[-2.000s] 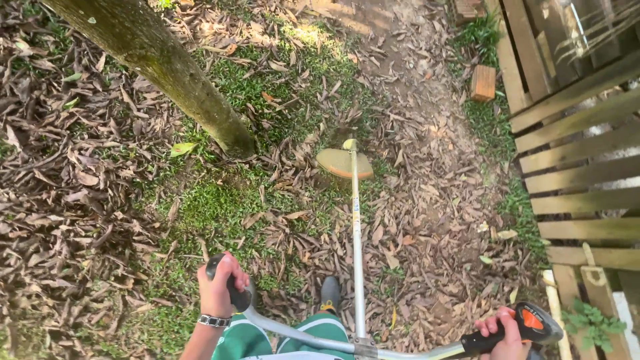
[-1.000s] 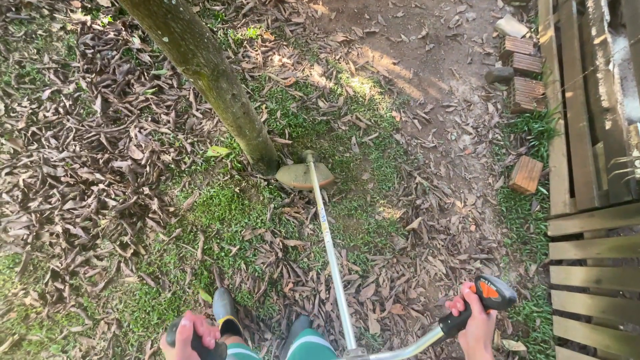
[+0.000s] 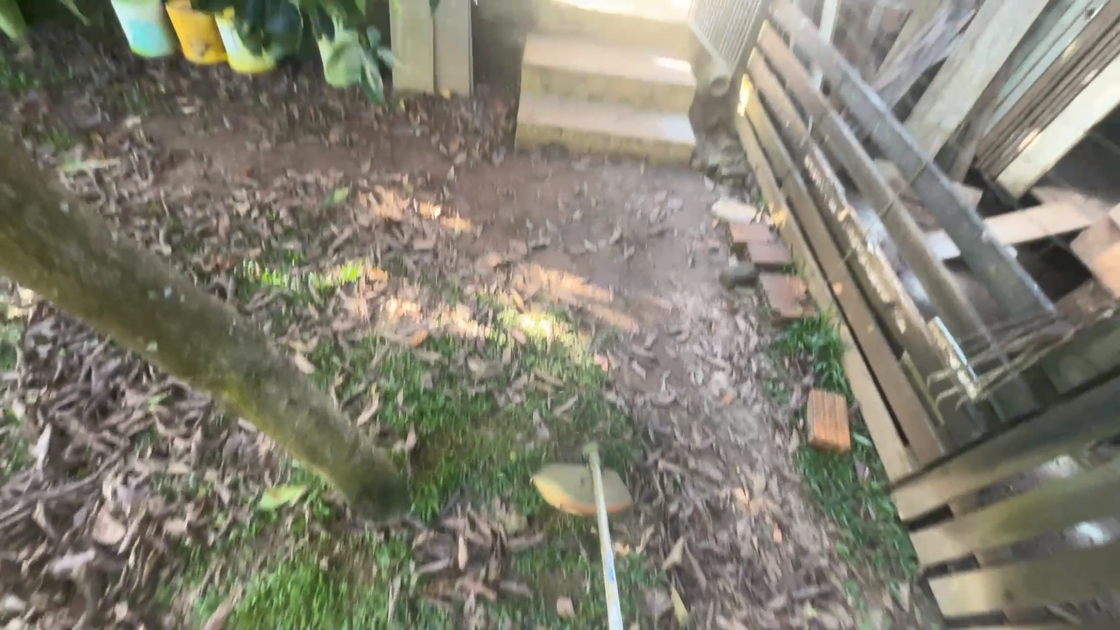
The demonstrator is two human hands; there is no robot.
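Note:
The guard of a string trimmer [image 3: 581,490] lies low over grass and dry leaves, right of the foot of a leaning tree trunk [image 3: 227,359]. Its pale metal shaft [image 3: 607,560] runs down out of the bottom edge of the head view. Neither my left hand nor my right hand shows in this frame, and the handlebar is out of view too. The cutting line under the guard cannot be made out.
A slatted wooden fence [image 3: 875,262] borders the right side, with a loose orange brick [image 3: 828,420] and several more bricks [image 3: 761,245] along it. Concrete steps [image 3: 604,114] rise at the back. Colored plant pots [image 3: 197,33] hang at the upper left.
The view has tilted up strongly, taking both hands and the handlebar out of sight. The trimmer head, near the trunk's foot one second ago, is now farther to its right.

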